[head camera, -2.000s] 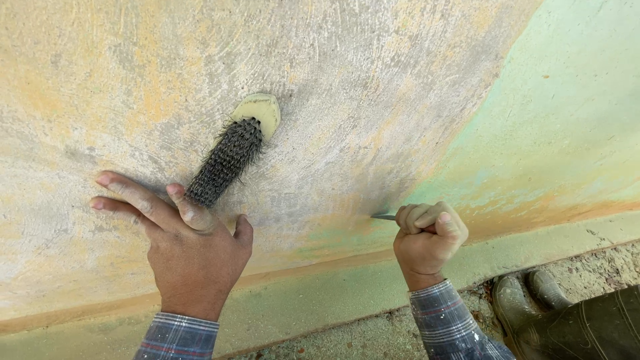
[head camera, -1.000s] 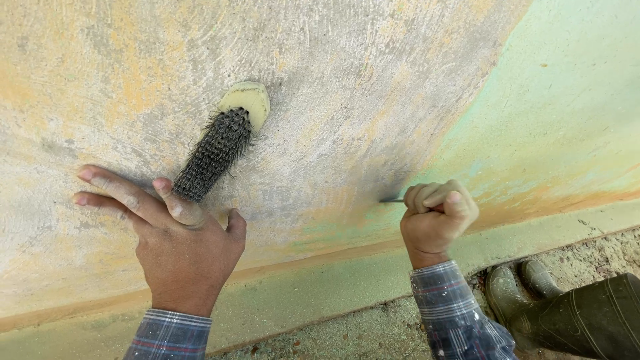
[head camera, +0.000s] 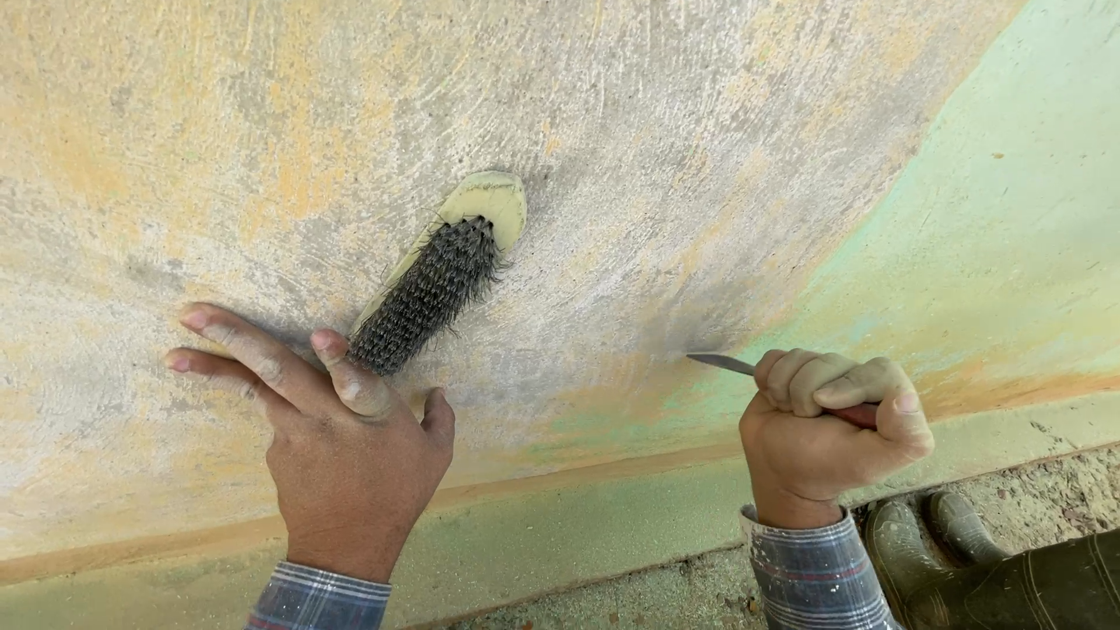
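In the head view my left hand (head camera: 346, 455) grips one end of a scrub brush (head camera: 429, 289) with dark wiry bristles and a pale yellow-green back. Its bristles face me, and the fingers spread against a scuffed plaster wall (head camera: 595, 201). Farther right, my right hand (head camera: 831, 424) is closed around the red handle of a small pointed blade (head camera: 722, 362). The blade points left, with its tip at or close to the wall near a dark smudge. I cannot tell whether the tip touches.
A green ledge (head camera: 595, 516) runs along the wall's foot. Smooth green paint (head camera: 1015, 175) covers the wall's right part. At the lower right are dusty rubber boots (head camera: 906, 547) on rough ground (head camera: 1041, 490).
My right hand has turned a little, and more of the blade and the red handle shows now. My left hand keeps its hold on the brush. The view has shifted slightly.
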